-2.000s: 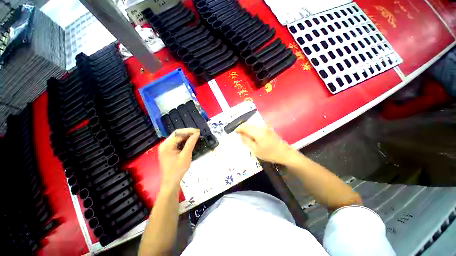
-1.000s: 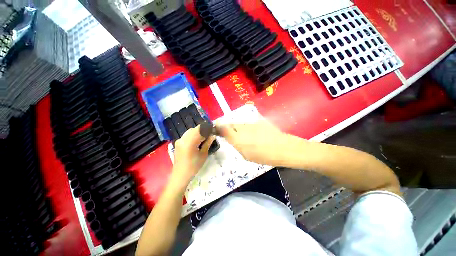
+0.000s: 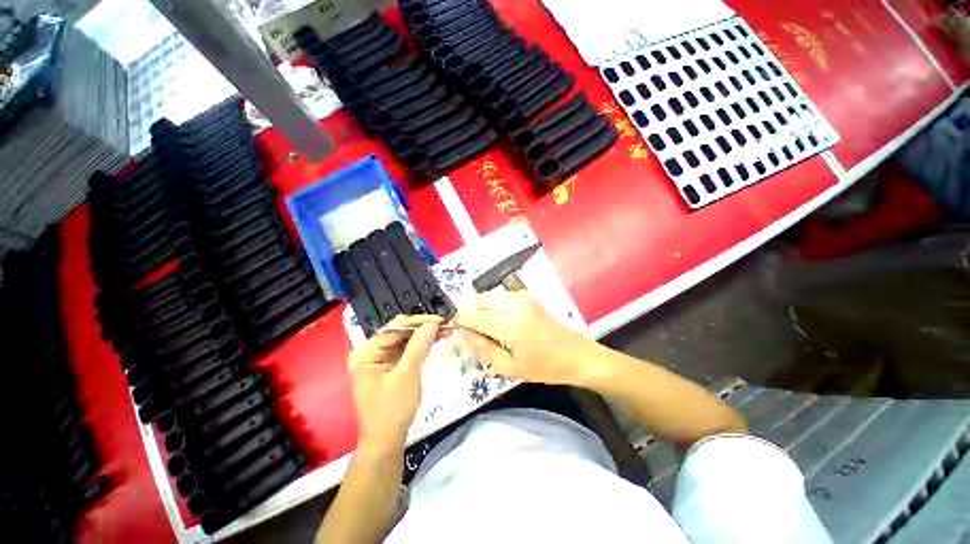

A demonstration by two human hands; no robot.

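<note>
Several black handle-like parts (image 3: 388, 274) lie side by side, their upper ends in the blue bin (image 3: 308, 228) and their lower ends over the pale floral pad (image 3: 431, 398). My left hand (image 3: 388, 367) is at their lower end, thumb and finger pinched on a small thin piece. My right hand (image 3: 521, 335) is just right of it, fingertips close to the left ones; what they hold is too small to tell. The hammer's dark head (image 3: 506, 268) shows above my right hand, its handle running under that hand; whether it is gripped is hidden.
Dense rows of black parts stand at left (image 3: 229, 319) and behind (image 3: 511, 85). A white perforated tray (image 3: 723, 112) lies at right on the red bench sheet (image 3: 628, 250). A grey post (image 3: 250, 80) rises behind the bin. Stacked grey trays (image 3: 59, 143) are back left.
A second ago the hammer head was over the parts at my left fingers; it has moved right onto the pad side. My right hand has drawn back and down, and my left hand slightly down.
</note>
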